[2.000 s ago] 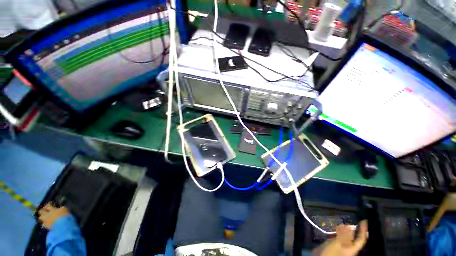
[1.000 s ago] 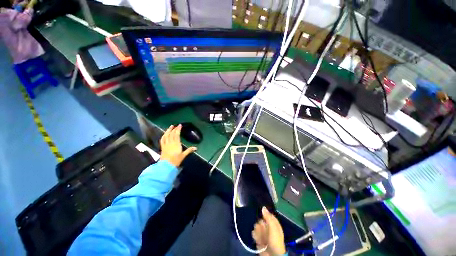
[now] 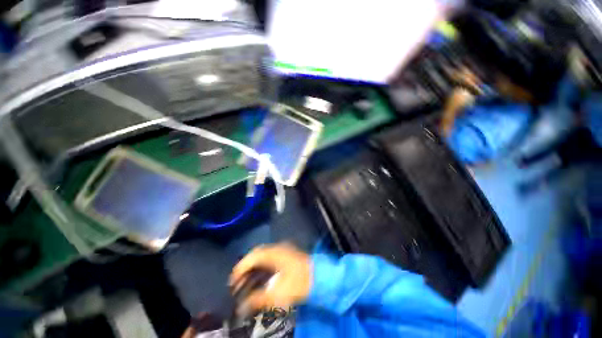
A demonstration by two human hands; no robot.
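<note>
The view is strongly blurred. My right hand (image 3: 274, 277) is at the bottom centre, its fingers curled around a small dark thing that looks like a phone (image 3: 254, 284). A blurred bit of skin at the bottom edge looks like my left hand (image 3: 201, 325); most of it is cut off and what it does is hidden. The left coupler plate (image 3: 142, 198) lies bare on the green bench. The right coupler plate (image 3: 287, 142) has the white cable (image 3: 191, 132) running across its left edge, with loose ends hanging near its front corner.
Black component trays (image 3: 369, 211) stand at the right of my legs. The silver-grey tester (image 3: 165, 99) is behind the plates, with a bright monitor (image 3: 350, 39) to its right. A blue cable (image 3: 228, 221) loops below the bench edge. Another person's blue sleeve (image 3: 492, 129) is at the right.
The view has swung right and nearer the bench. The phone is gone from the left plate. My right hand is now curled around a dark thing over my lap; my left hand has left the mouse.
</note>
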